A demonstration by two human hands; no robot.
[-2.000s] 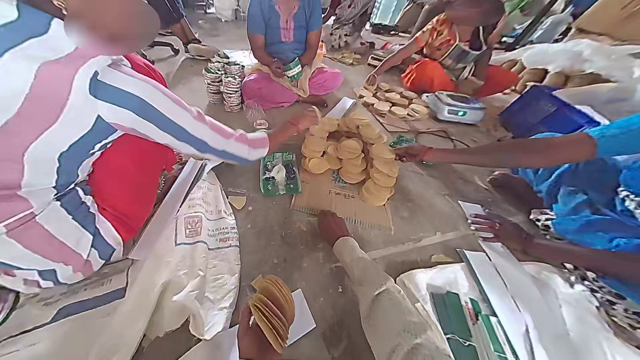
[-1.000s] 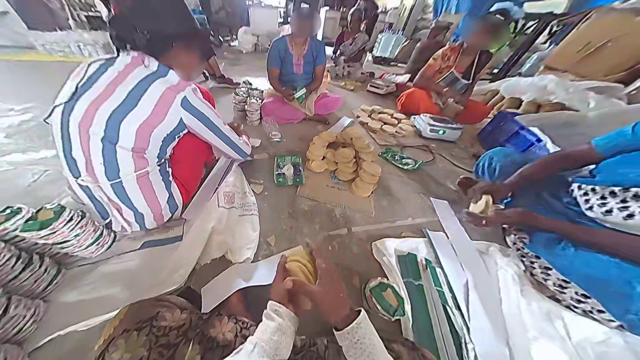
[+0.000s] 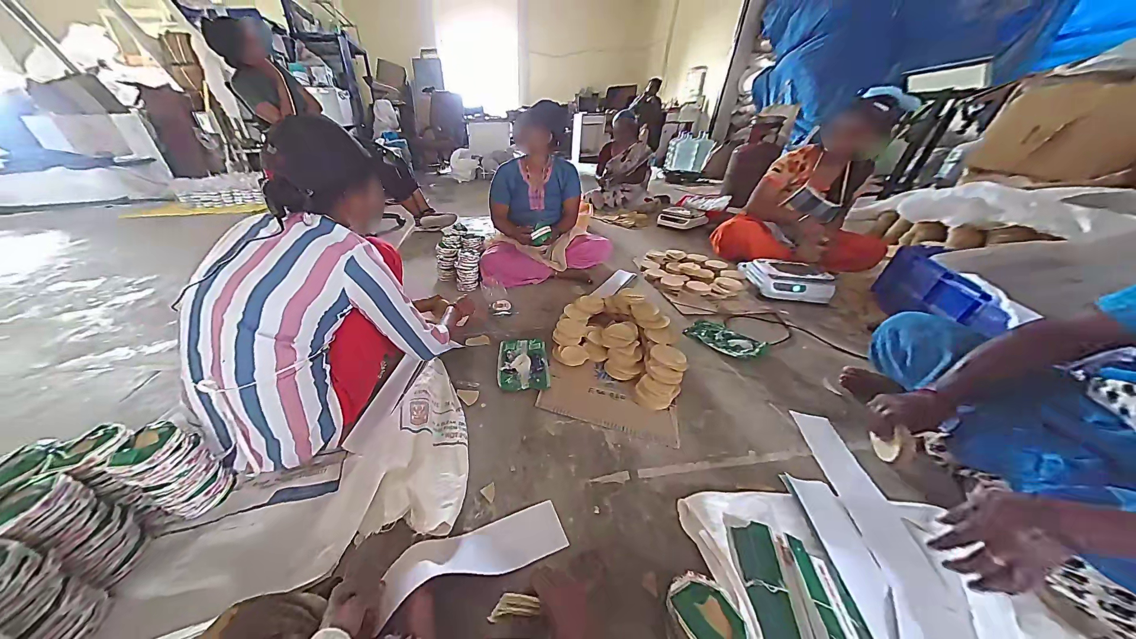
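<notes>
At the bottom edge, my left hand (image 3: pixel 355 605) is at the near end of a curved white paper strip (image 3: pixel 484 548), gripping it. A small stack of thin pale-brown round discs (image 3: pixel 515 607) lies between my hands, cut off by the frame edge. Right beside that stack is my right hand (image 3: pixel 565 596), dark and blurred; whether its fingers hold the discs cannot be told. Farther forward, many similar discs (image 3: pixel 621 335) stand piled on a flat cardboard sheet (image 3: pixel 608 413) on the floor.
A green tray (image 3: pixel 524 366) sits left of the cardboard. Green-and-white wrapped stacks (image 3: pixel 67 524) stand at far left. White strips (image 3: pixel 852 510) and green packaging (image 3: pixel 759 577) lie on a white sack at right. Seated co-workers surround the pile; one at right holds a disc (image 3: pixel 886 446).
Two seconds ago my right arm reached toward the cardboard; one second ago both hands were together on a stack of discs. Now they are apart. The view has tilted up.
</notes>
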